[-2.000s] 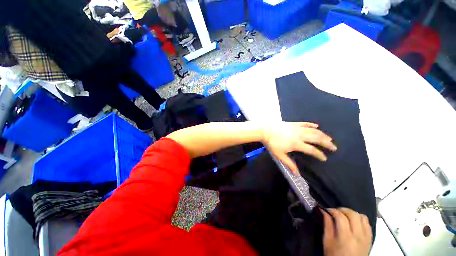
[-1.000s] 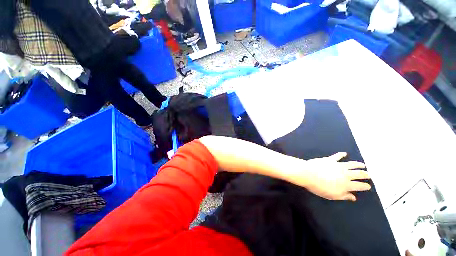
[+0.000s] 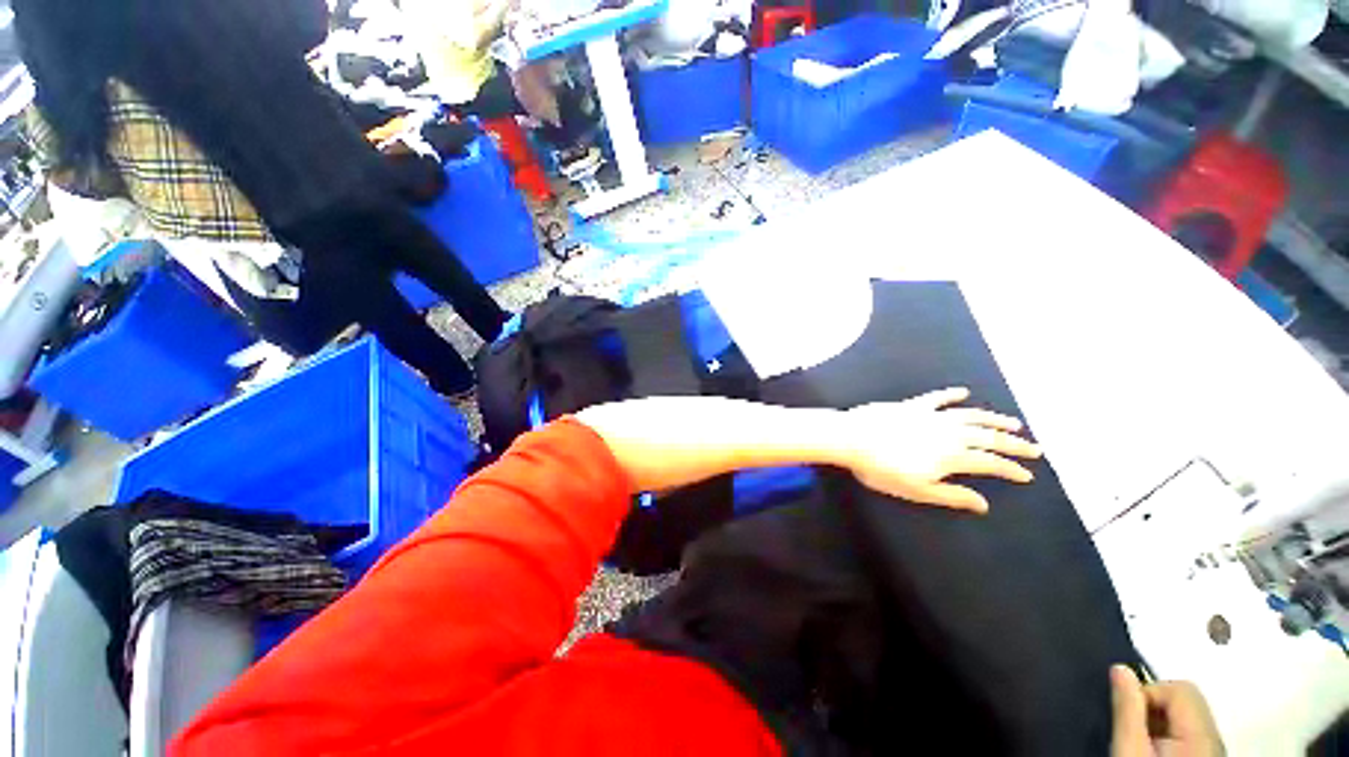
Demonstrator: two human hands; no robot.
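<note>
A large black fabric panel point(image 3: 984, 569) lies on the white table and hangs over its near edge towards the lap. My left hand point(image 3: 947, 451) lies flat on the panel, palm down, fingers spread. My right hand point(image 3: 1166, 719) is at the panel's right edge near the bottom of the picture, partly cut off; thumb and finger are close together at the fabric edge. The white machine bed point(image 3: 1221, 629) is right of the panel, with metal machine parts point(image 3: 1302, 569) at the right rim.
A blue bin point(image 3: 281, 444) stands at the left, with striped dark fabric point(image 3: 230, 562) near it. Black bundles point(image 3: 562, 355) lie beside the table point(image 3: 1169, 340). A person in dark clothes point(image 3: 296, 178) stands at the upper left. A red stool point(image 3: 1225, 200) is beyond the table.
The panel has been turned and shifted, its curved cutout now facing left. My left hand has moved right, then slightly up in view. My right hand shows again at the lower right.
</note>
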